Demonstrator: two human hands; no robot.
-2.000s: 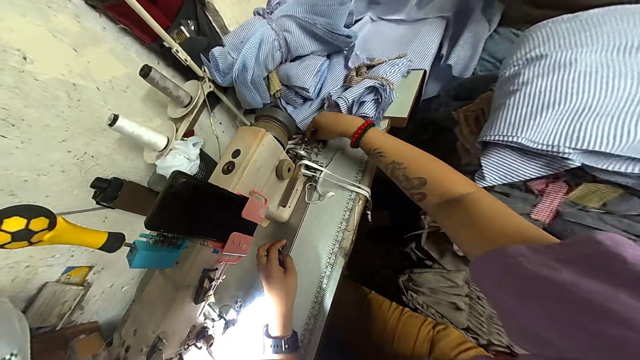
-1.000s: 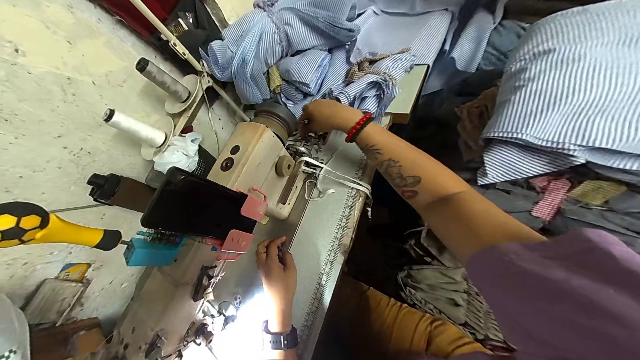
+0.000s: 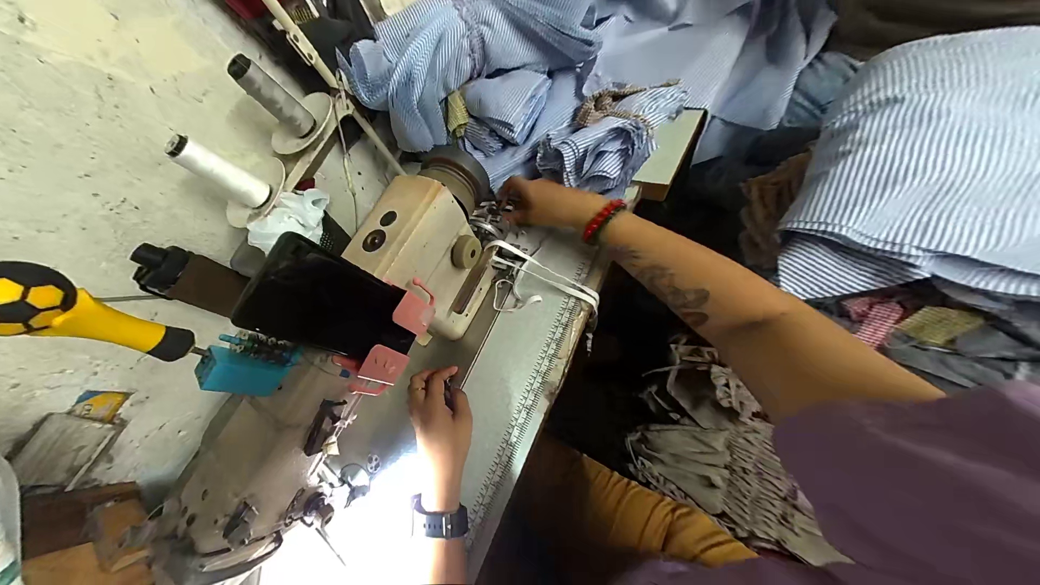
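My right hand (image 3: 524, 201), with a red bead bracelet on its wrist, reaches to a cluster of small metal parts (image 3: 490, 218) beside the handwheel (image 3: 455, 175) of a cream sewing machine (image 3: 406, 236). Its fingertips are blurred, so any held part is unclear. My left hand (image 3: 443, 402), wearing a dark wristwatch (image 3: 439, 520), rests over the machine table with a small dark object (image 3: 448, 393) between thumb and fingers. White tape (image 3: 548, 276) lies looped across the table near the machine's dial. A measuring tape (image 3: 528, 398) runs along the table's front edge.
Striped blue fabric (image 3: 504, 97) is heaped beyond the handwheel, and a large striped bundle (image 3: 934, 162) lies at right. Thread cones (image 3: 218, 171) stand on the left. A black phone (image 3: 325, 296) in a pink holder and a yellow-handled screwdriver (image 3: 89, 317) are beside the machine.
My right hand has made small movements around the metal parts by the handwheel. My left hand has stayed in about the same place with the small dark object.
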